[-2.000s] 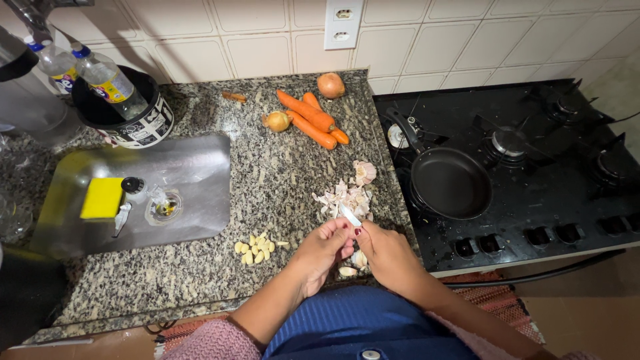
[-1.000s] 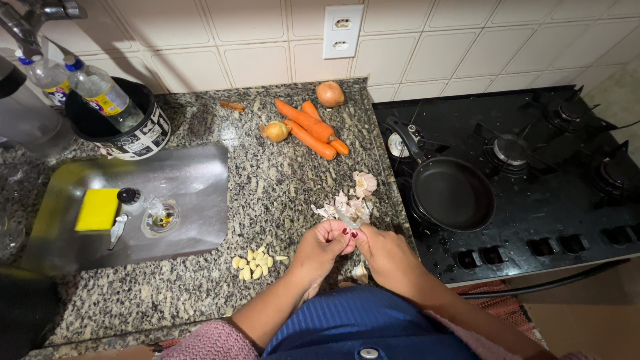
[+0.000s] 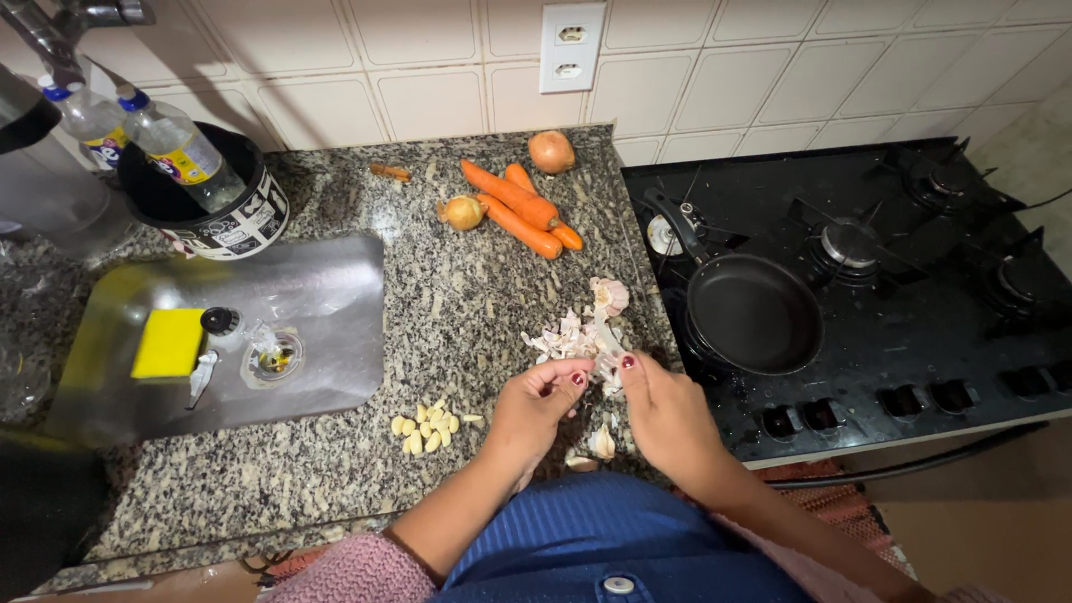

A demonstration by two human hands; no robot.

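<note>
My left hand point(image 3: 536, 408) pinches a small piece, seemingly garlic, mostly hidden by its fingers. My right hand point(image 3: 667, 410) is shut on a small knife point(image 3: 605, 325) whose pale blade points away from me, over the garlic skins point(image 3: 566, 337) on the granite counter. Beyond the blade sits a part of a garlic head point(image 3: 610, 296). Unpeeled garlic cloves point(image 3: 601, 441) lie near the counter's front edge, between my forearms. Peeled garlic cloves point(image 3: 425, 428) form a small pile left of my left hand.
Carrots point(image 3: 512, 201) and two onions point(image 3: 552, 152) lie at the back of the counter point(image 3: 276, 490). At left are a steel sink point(image 3: 335, 285) with a yellow sponge point(image 3: 167, 342), and a black tub point(image 3: 268, 197) holding a bottle. A frying pan point(image 3: 755, 313) rests on the stove point(image 3: 888, 335) at right.
The pale blade stood out above my fingers two seconds ago; now it points away over the skins. Both hands stay close together in about the same place.
</note>
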